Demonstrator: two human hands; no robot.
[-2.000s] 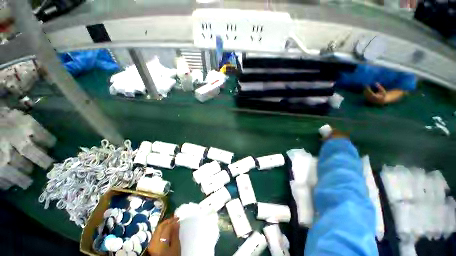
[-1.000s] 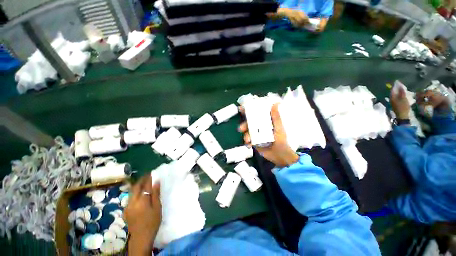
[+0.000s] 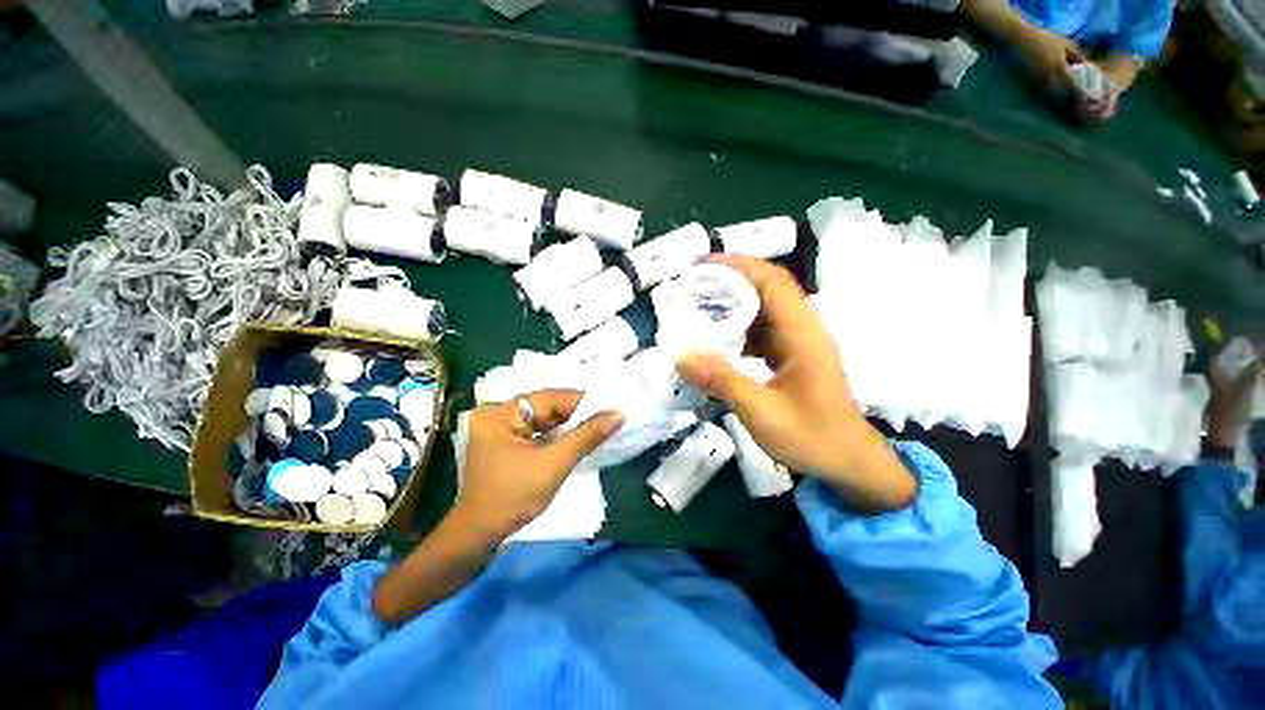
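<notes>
My right hand (image 3: 798, 395) grips a white cylindrical device (image 3: 708, 308), its round end face turned up with dark marking. My left hand (image 3: 520, 458) pinches a white sleeve bag (image 3: 624, 402) at the lower left of the device. Sleeve and device touch; whether the device is inside the sleeve I cannot tell. More flat white sleeves (image 3: 566, 513) lie under my left hand, partly hidden. Several white devices with black ends (image 3: 599, 218) lie on the green bench behind and around my hands. An open cardboard box (image 3: 212, 465) of white and blue discs stands at the left.
Tangled white cords (image 3: 167, 298) lie left of the box. Bagged units (image 3: 923, 326) lie in rows on a black tray (image 3: 950, 479) at the right, with more on a second tray. Other people's hands (image 3: 1075, 76) show at the upper right and right edge. A metal post stands upper left.
My right hand has brought the device from the right to the middle and turned its end face up. My left hand has moved right from beside the disc box and now pinches a sleeve.
</notes>
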